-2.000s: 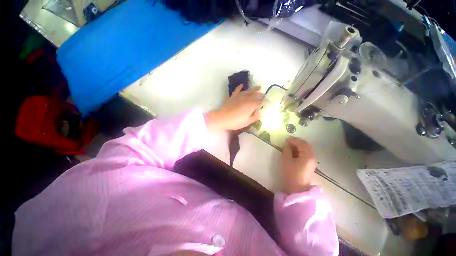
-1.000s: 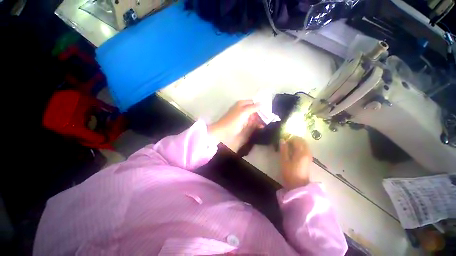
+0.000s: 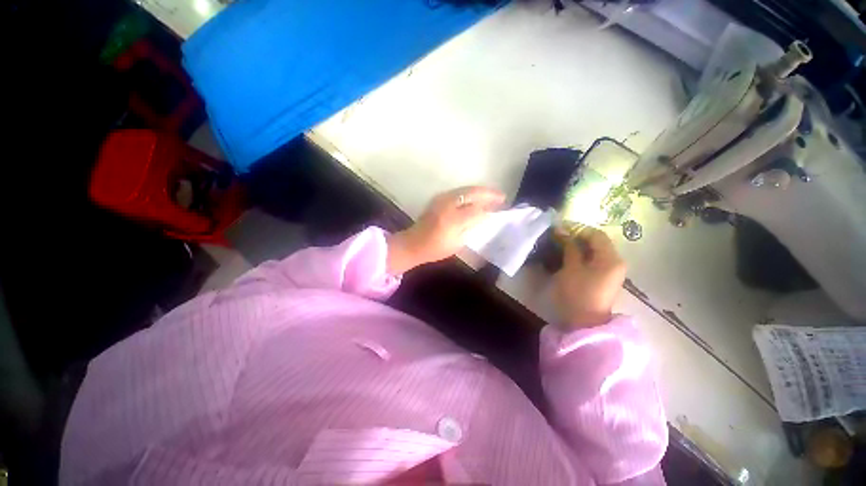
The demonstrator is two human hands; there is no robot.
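Observation:
A small white piece (image 3: 513,239) lies spread between my two hands, in front of the needle area. My left hand (image 3: 444,226) holds its left edge, with a ring on one finger. My right hand (image 3: 589,271) is at its right end, fingers bent together by the lit needle area; dark cloth shows beside the fingertips, and what they grip is partly hidden. A small dark cut piece (image 3: 549,178) lies on the table behind the white piece. The sewing machine (image 3: 731,152) stands at the right, its presser foot area (image 3: 608,195) washed out by the lamp.
A blue cloth (image 3: 304,71) lies at the back left on the cream table (image 3: 456,114). A red stool or basket (image 3: 133,180) stands at far left. A printed sheet (image 3: 817,370) hangs at the right, with a blurred orange-brown round thing (image 3: 831,446) below it.
The white piece, upright in my left hand a second ago, is now spread flatter and nearer my right hand. My left hand has left the dark piece it touched two seconds ago. The view has shifted.

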